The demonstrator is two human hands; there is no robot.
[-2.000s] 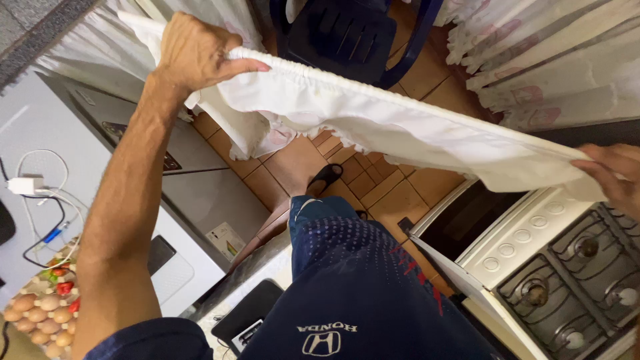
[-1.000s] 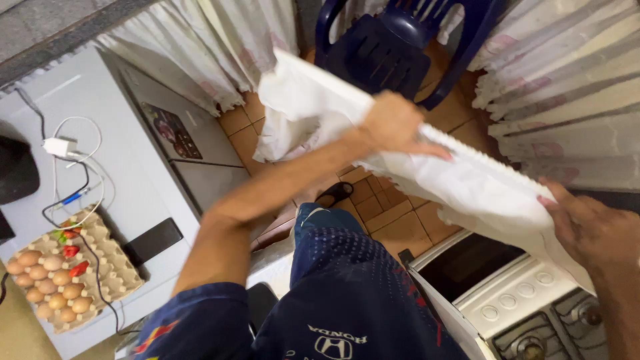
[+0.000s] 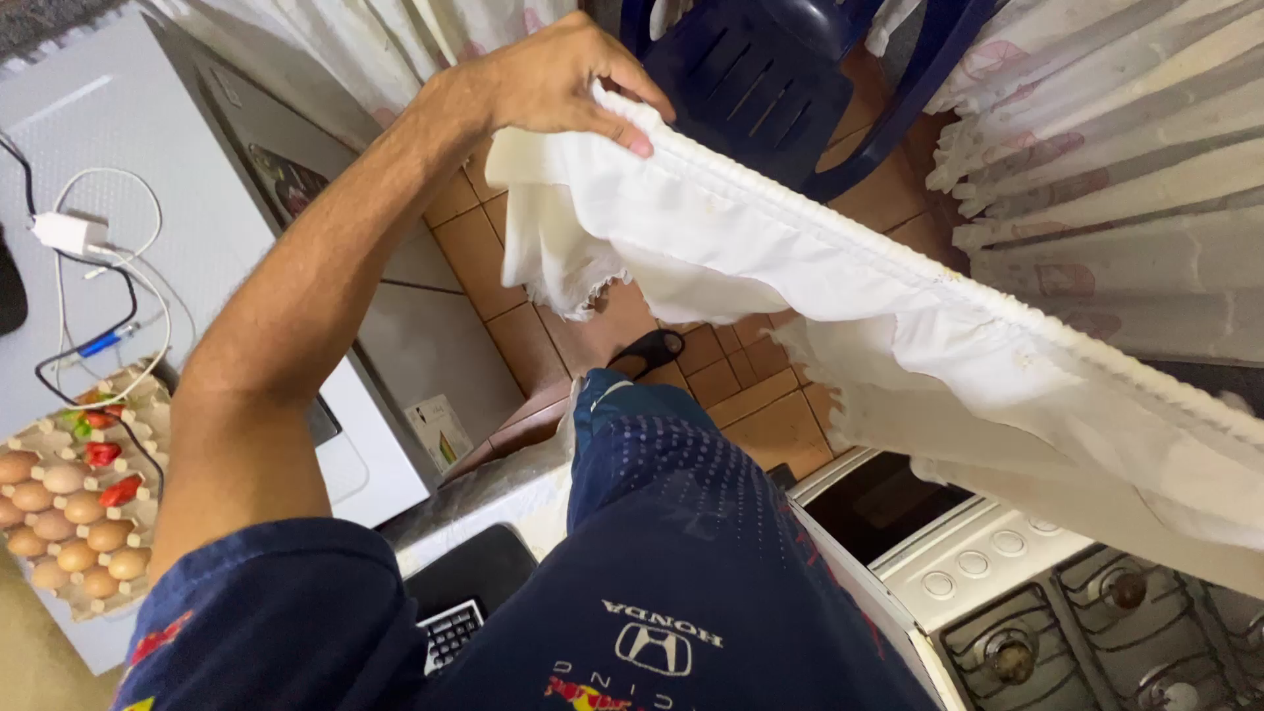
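A white fabric curtain with a gathered top edge is stretched diagonally from the upper middle to the right edge of the view. My left hand grips its upper left end, the thumb and fingers pinching the gathered band. Below my hand the cloth hangs in loose folds with a frilled hem. The right part of the curtain hangs over part of the gas stove. My right hand is outside the view, so its hold on the far end cannot be seen.
A gas stove stands at lower right, a dark blue plastic chair at the top. At left, a refrigerator top bears a white charger, cables and an egg carton with eggs and red peppers. Patterned curtains hang at upper right.
My left hand has moved back along the band from nearer its middle to its left end. My right hand, visible one second ago on the band, has gone out of view.
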